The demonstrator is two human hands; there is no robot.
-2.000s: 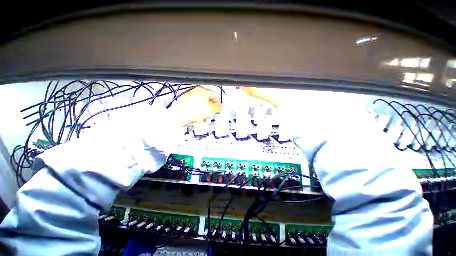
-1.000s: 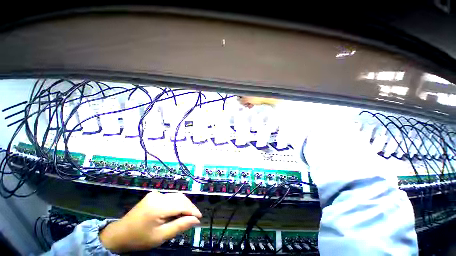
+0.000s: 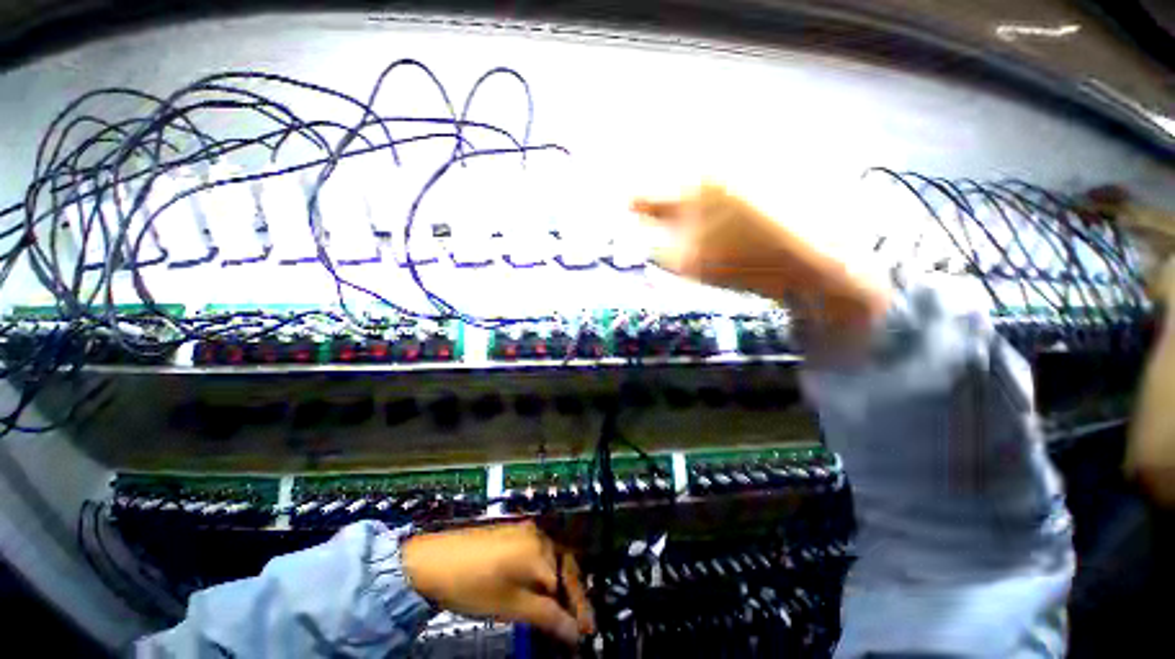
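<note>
The upper adapter row (image 3: 296,219) shows as white blocks washed out by glare, with black leads (image 3: 322,193) looping over its left part. My right hand (image 3: 735,245) is raised and blurred in front of this row, right of centre; whether it holds anything cannot be told. My left hand (image 3: 496,573) is low, at the lower cable rows (image 3: 735,579), fingers pointing down to the right among dark leads. What lies between its fingertips cannot be made out. A bunch of black leads (image 3: 606,444) hangs just above it.
Green load boards run along the upper shelf edge (image 3: 412,366) and the lower shelf (image 3: 387,493). More black leads (image 3: 960,219) loop at the right. Part of another person's arm (image 3: 1153,412) shows at the right edge. White blocks (image 3: 451,631) and a bit of blue lie below my left hand.
The view has tipped down, showing more back panel and lower rows. My left hand has left the upper row and moved down to the lower cables. My right hand stays at the upper row, more exposed.
</note>
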